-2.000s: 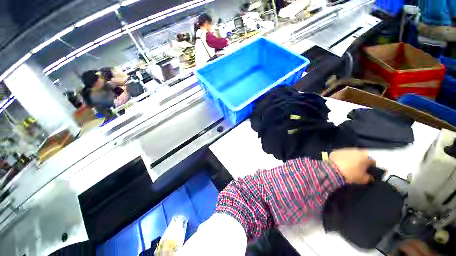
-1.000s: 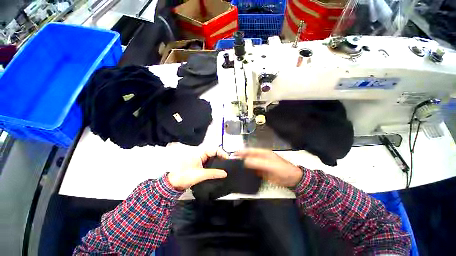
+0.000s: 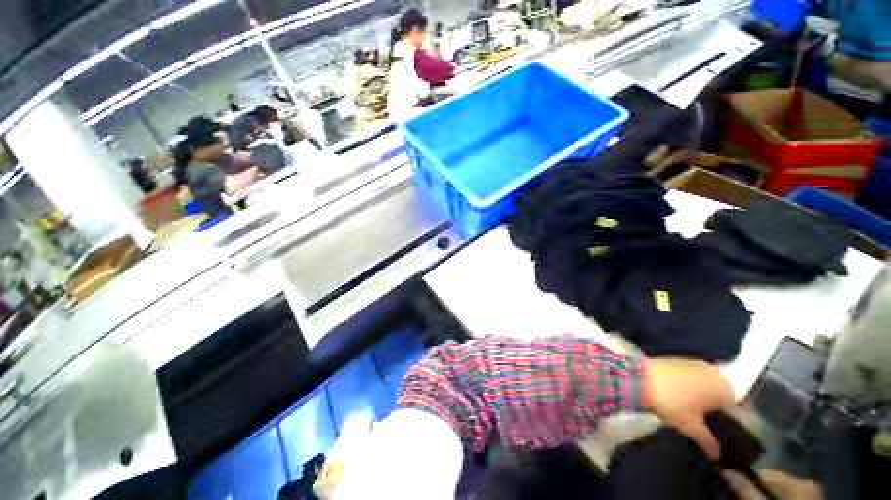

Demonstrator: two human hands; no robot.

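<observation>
My left hand reaches in from the left in a checked sleeve, its fingers on a black fabric panel low at the right. My right hand shows only in part at the bottom right edge, its fingers at the same black fabric. The machine head is cut off at the right rim, with the metal needle plate area beside it. Labelled black panels lie in a heap beyond my left hand, with small pale stickers. The needle is too blurred to tell.
A greyer stack of plain panels lies behind the heap. A blue crate stands beyond the table's left edge. Cartons stand at the upper right. Blue plastic shows below left. People sit or stand at far tables.
The view has swung left again since one second ago, so the machine is mostly out of view. Both hands and the held fabric now show at the lower right.
</observation>
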